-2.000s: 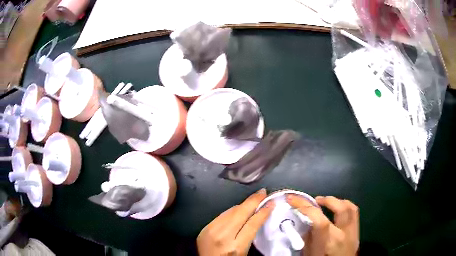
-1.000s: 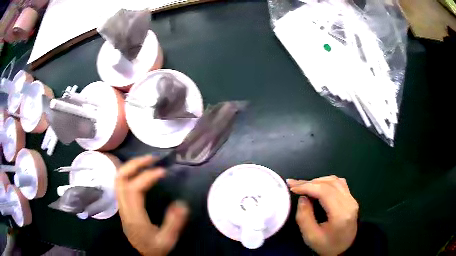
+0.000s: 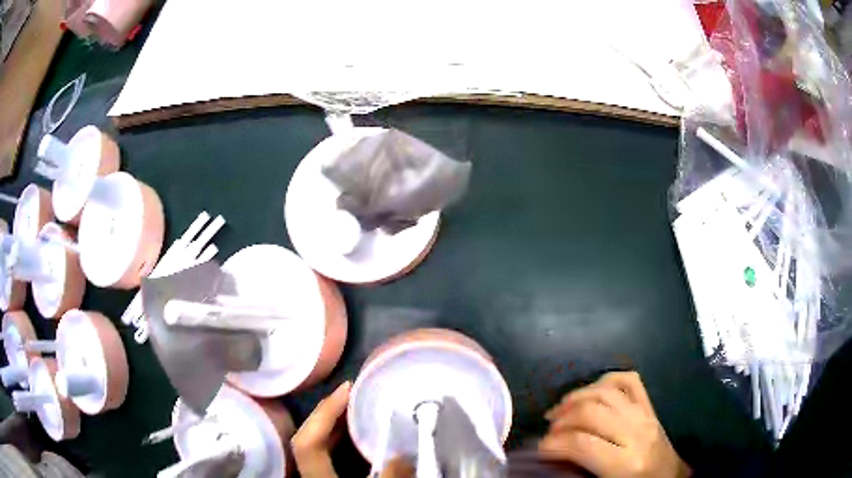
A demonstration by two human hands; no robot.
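A round pink-and-white base unit (image 3: 374,411) stands near the lower edge, with a white tube (image 3: 427,446) at its hub and a grey flexible piece (image 3: 467,434) beside the tube. My left hand (image 3: 318,437) holds this base at its left side; another fingertip shows at its front, and the rest is cut off by the lower edge. My right hand (image 3: 612,428) is right of the base, fingers bent. A blurred grey strip lies by its fingertips; whether they grip it is hidden.
Three base units with grey pieces stand behind and left, one at the back (image 3: 308,210). Small bases (image 3: 117,229) and loose white tubes (image 3: 177,266) are at left. A clear bag of tubes (image 3: 738,299) lies right. A white-covered board (image 3: 420,56) spans the back.
The bare base in front is out of view. A base with a grey piece is gone from the group, and one like it now stands between my hands. The loose grey piece has left its spot.
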